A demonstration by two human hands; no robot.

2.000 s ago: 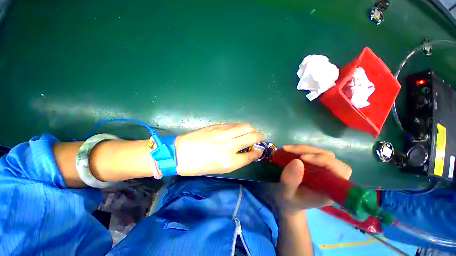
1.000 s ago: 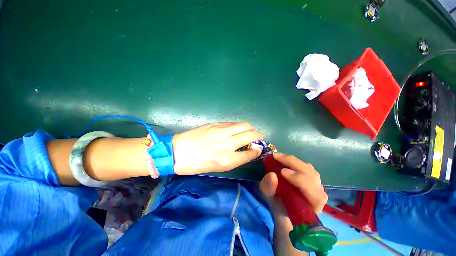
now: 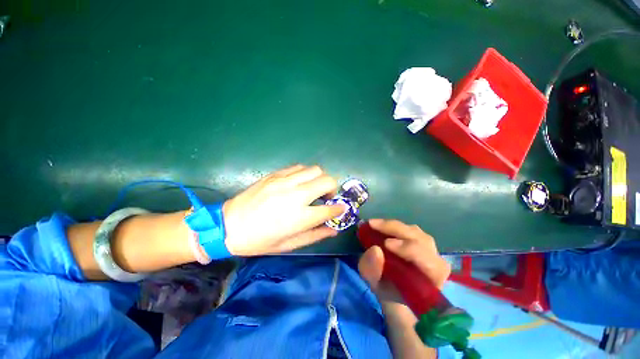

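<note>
A circuit board assembly [image 3: 354,191] of two joined round boards lies at the bench's near edge. My left hand [image 3: 281,210], with a blue wrist strap [image 3: 208,230], has its fingertips on the lower-left round board and holds it. My right hand [image 3: 414,256] grips the red glue syringe [image 3: 403,275] like a pen. Its dark tip is close to the right side of the board; whether it touches is not clear. The green adapter [image 3: 445,325] at its rear end points down and right.
A red bin [image 3: 523,112] with white tissue inside and a crumpled tissue [image 3: 421,97] stand right of centre. The black dispenser [image 3: 605,151] is at the far right. More boards lie beside it [image 3: 535,195] and behind [image 3: 574,31]. Another person's blue sleeve [image 3: 586,280] shows lower right.
The two-part board has turned and shows more, moving slightly left with my left hand. The syringe has swung more upright and moved left. The bench items sit a little higher and further left in view.
</note>
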